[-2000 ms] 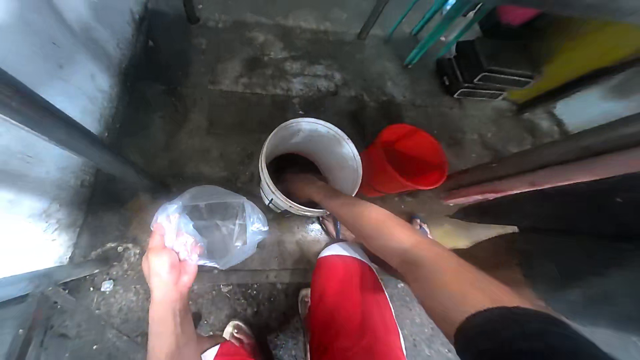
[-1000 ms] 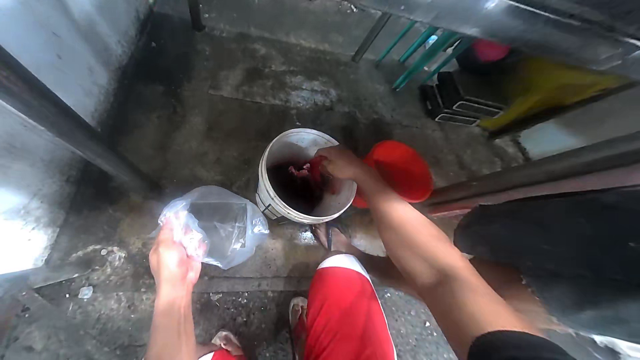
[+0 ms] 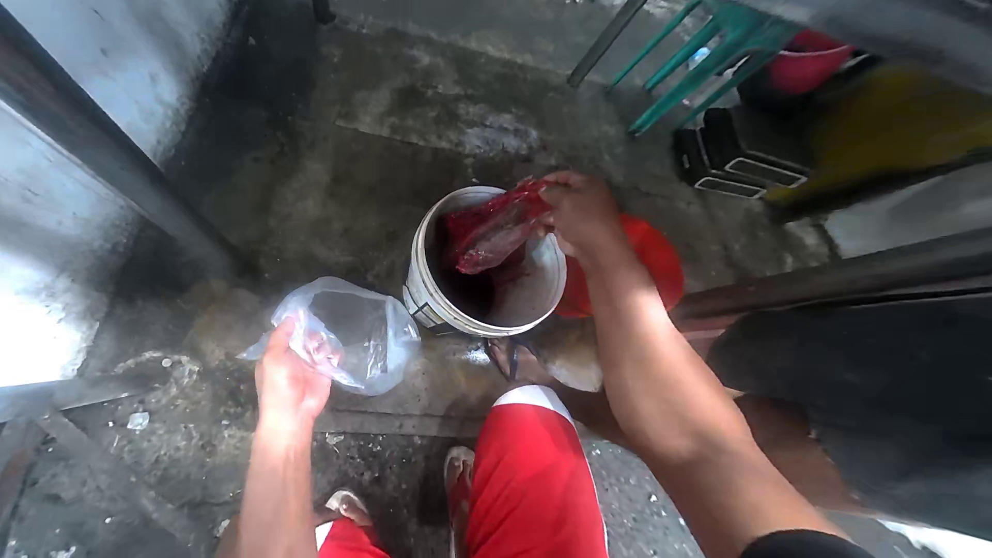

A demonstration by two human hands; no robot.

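My right hand [image 3: 577, 213] grips one end of a dark red, wet slab of what looks like raw meat [image 3: 500, 229], which hangs slanting over the mouth of a white plastic bucket [image 3: 421, 267]. Dark contents lie low inside the bucket; what they are cannot be told. To the left of the bucket, my left hand [image 3: 294, 376] holds a clear plastic bag [image 3: 364, 333] by its gathered side, its mouth spread wide. The bag does not touch the meat.
A red plastic bucket [image 3: 651, 263] stands right behind my right forearm. Beyond are a green plastic stool [image 3: 697, 58] and black cases [image 3: 744, 155]. Grey metal posts [image 3: 116, 147] slant at the left. Another person's foot [image 3: 515, 360] and dark clothing [image 3: 860, 372] are close at the right.
My right hand was down inside the white bucket; it has come up to the rim with the red slab in its grip. My left hand still holds the bag.
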